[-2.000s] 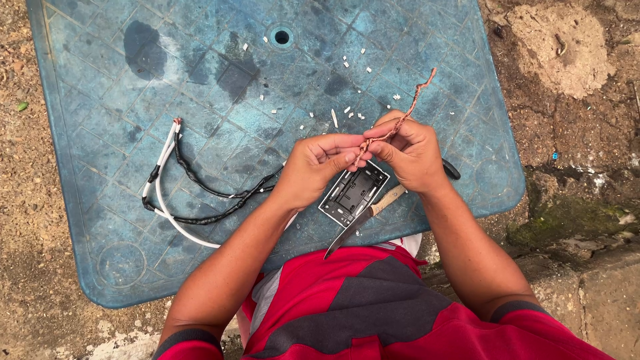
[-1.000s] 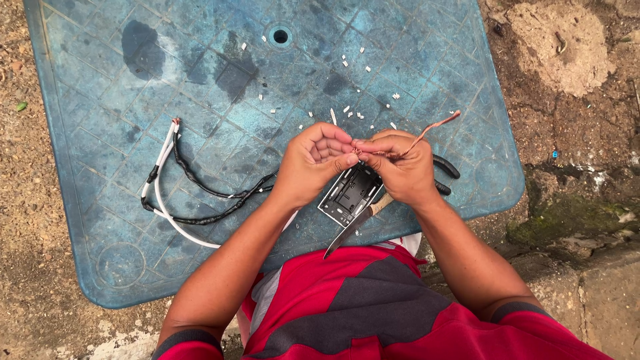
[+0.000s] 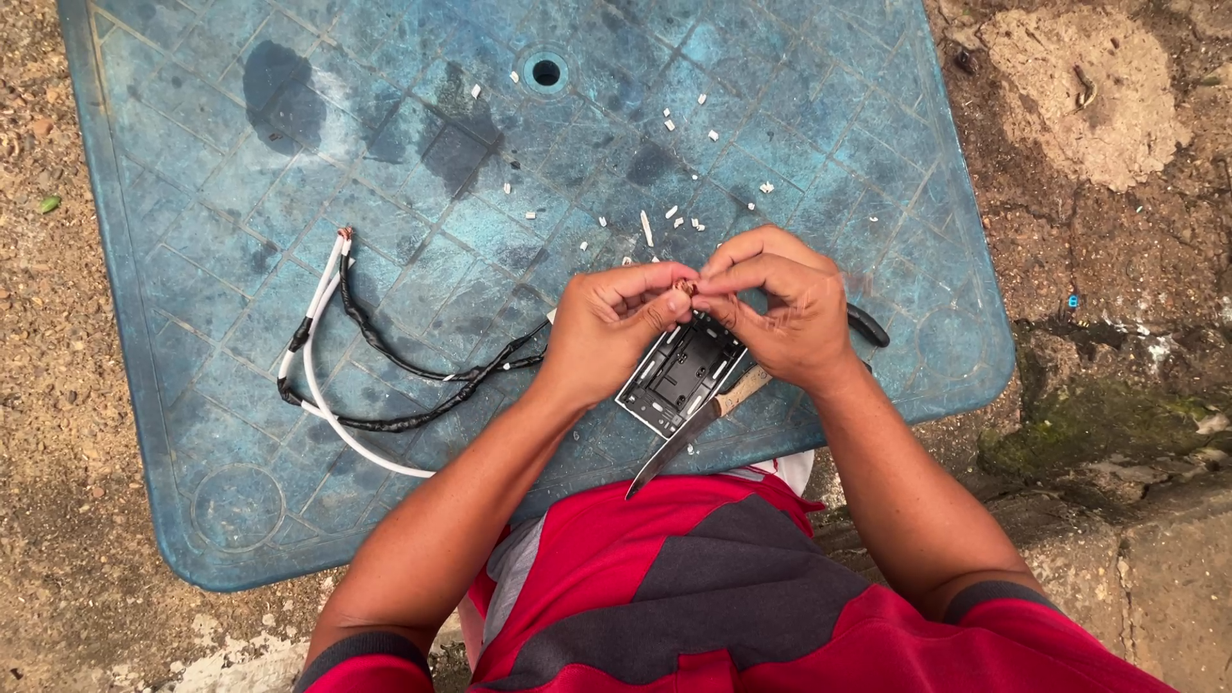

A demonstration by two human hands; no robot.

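Between the fingertips of both hands is a twisted bare copper wire, its near end bunched. My left hand pinches it between thumb and fingers. My right hand meets it from the right, thumb and fingers closed at the wire; the rest of the strand is blurred near this hand. Just below the hands lies a black plastic frame or housing with a light edge, partly hidden by them. A knife with a light handle lies against its right side, blade tip pointing toward the red clothing.
White cables and black-taped cables, with bare copper ends, curve across the left of the blue plastic table. Small white insulation bits are scattered beyond the hands. A black curved tool handle shows right of my right hand.
The copper strand, earlier sticking out long past my right hand to the upper right, now shows mainly as a small bunch between the fingertips. My right hand has its fingers raised higher.
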